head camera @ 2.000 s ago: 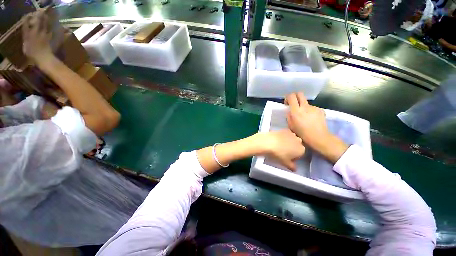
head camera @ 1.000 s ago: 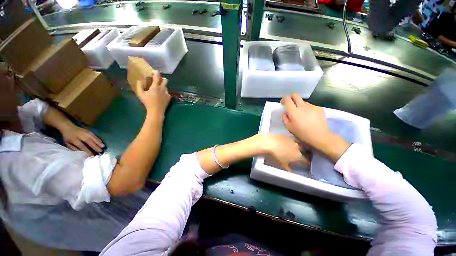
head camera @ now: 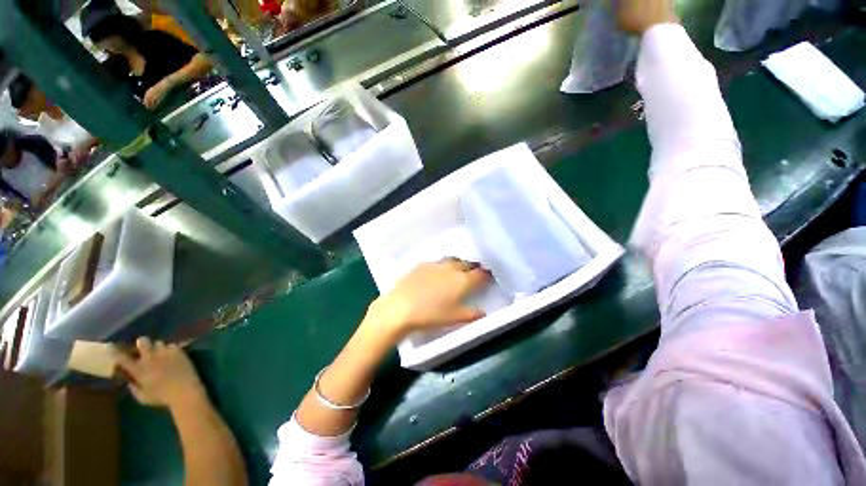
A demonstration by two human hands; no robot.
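A white foam box sits tilted across my view on the green bench. A smooth whitish wrapped unit lies in its right half. My left hand is inside the left half, fingers apart, over whitish wrapping; what lies under the fingers is hidden. My right hand is at the top edge, partly cut off, touching the upper part of a whitish protective bag. Its fingertips are not clear.
A foam box with two wrapped units stands beyond, near a green upright. More foam boxes stand at left. A neighbour's hand holds a small carton beside larger cartons. A folded white pile lies at right.
The view has turned to the right and tilted. My right hand has left the foam box and reached out to the bag. My left hand stays in the box.
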